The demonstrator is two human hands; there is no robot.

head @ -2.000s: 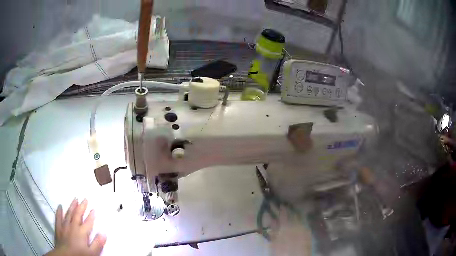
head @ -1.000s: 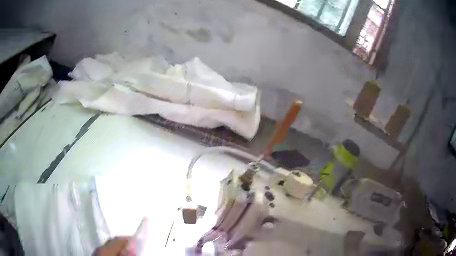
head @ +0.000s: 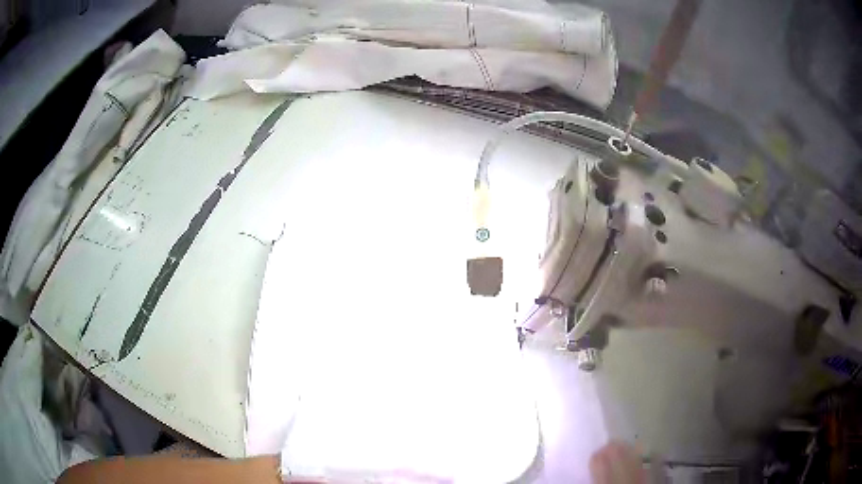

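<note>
A white garment panel [head: 406, 406] with a rounded lower right corner lies left of and below the needle area, washed out by glare. The presser foot and needle area [head: 558, 326] is at the panel's right. My left hand [head: 189, 470] shows only as wrist or forearm at the bottom edge; its fingers are hidden at the panel's lower left edge. My right hand [head: 619, 463] is a blurred bit of fingers at the bottom edge, right of the panel; its grip cannot be told.
The sewing machine head [head: 699, 274] fills the right side. A flexible lamp [head: 484, 274] stands beside the needle. A garment pile [head: 425, 57] lies behind the table, with more cloth [head: 85, 170] at its left. The table [head: 180, 321] bears a long dark strip.
The view has swung down from the wall and windows since one second ago. The panel now lies spread beside the needle, and the striped-looking cloth at lower left is no longer seen.
</note>
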